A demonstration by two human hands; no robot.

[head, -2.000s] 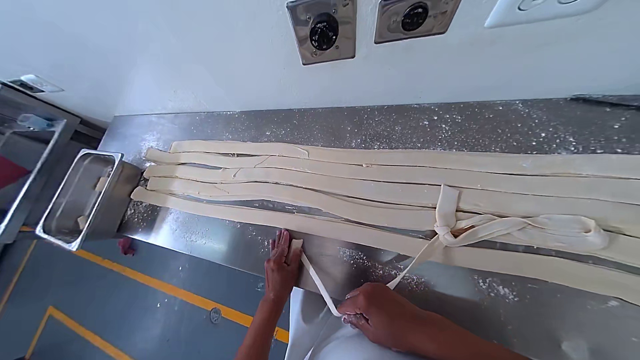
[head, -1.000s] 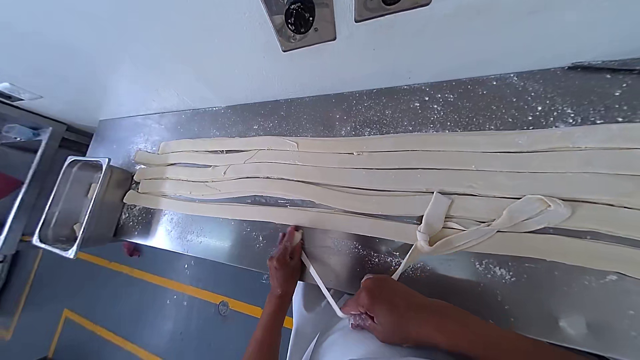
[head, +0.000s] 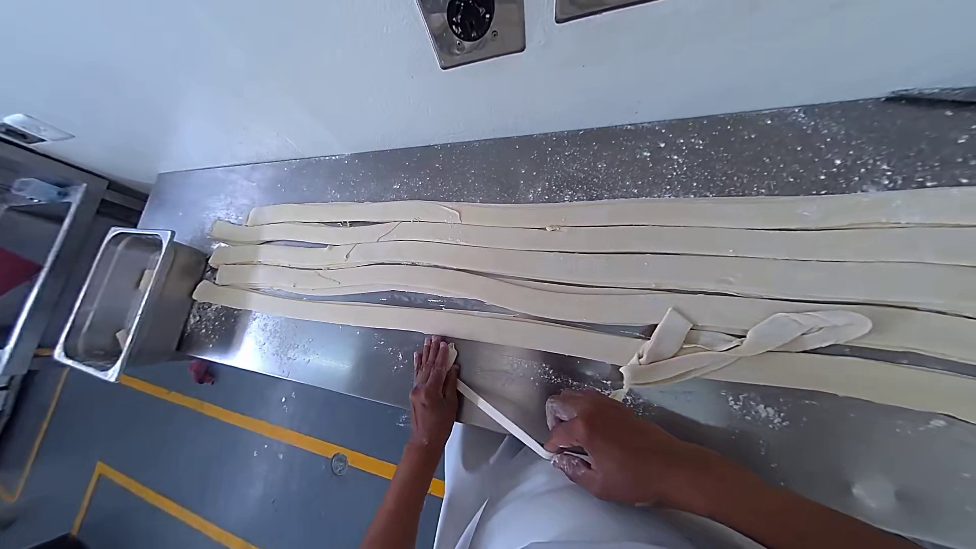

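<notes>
Several long flat strips of dough (head: pixel 579 263) lie side by side along the floured steel table. My left hand (head: pixel 435 389) rests flat at the table's near edge, its fingers over the end of a thin dough strip (head: pixel 499 419). That strip runs slanting down to my right hand (head: pixel 598 446), whose floury thumb and fingers pinch it. Beyond the right hand, the strip leads toward a loosely twisted heap of dough (head: pixel 732 347), which lies across the two nearest flat strips. The underside of my left palm is hidden.
A steel pan (head: pixel 114 366) with dough scraps stands at the table's left end. A metal shelf rack (head: pixel 57 259) is at far left. Behind the steel table (head: pixel 366 381) rises a white wall with a socket plate (head: pixel 476 30). A dark flat object (head: pixel 934 95) lies at the back right.
The twisted heap of dough has shortened and lies closer to the right hand than two seconds ago. Both hands keep to the same thin strip. The view has shifted somewhat.
</notes>
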